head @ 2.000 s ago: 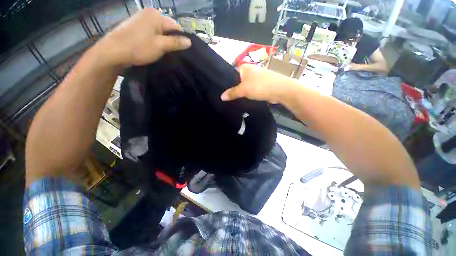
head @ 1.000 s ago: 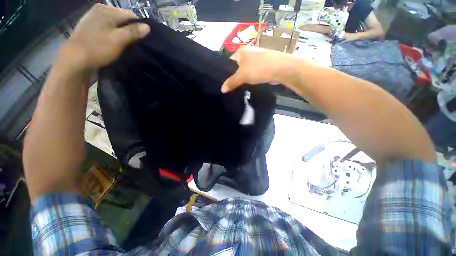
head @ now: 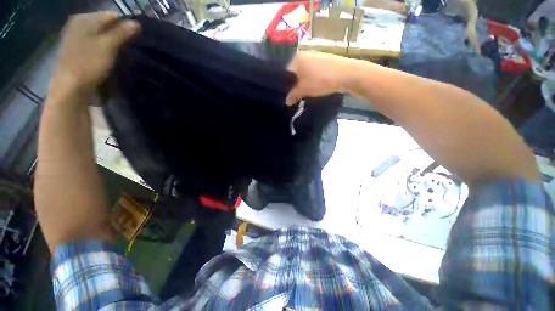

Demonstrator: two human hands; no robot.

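A black garment (head: 207, 115) hangs from both my hands, held up in front of me above the table. Its thick top band (head: 207, 51) runs straight between the hands. My left hand (head: 91, 48) is closed on the band's left end. My right hand (head: 313, 76) grips the band's right part, fingers hidden behind the cloth. A small white label (head: 296, 118) hangs just below my right hand. Sheer greyish-black cloth (head: 307, 197) hangs below the solid black part, over the table edge.
A white sewing machine (head: 429, 191) stands on the white table (head: 347, 237) at right. A red bin edge (head: 219, 203) shows under the garment. Another red bin (head: 289, 23) and a cardboard box (head: 336, 24) are at the back. A person's arm (head: 470, 21) shows back right.
My left hand has moved left and the band is stretched wider between my hands. The view has tilted downward, so the background sits higher. The label has swung narrower.
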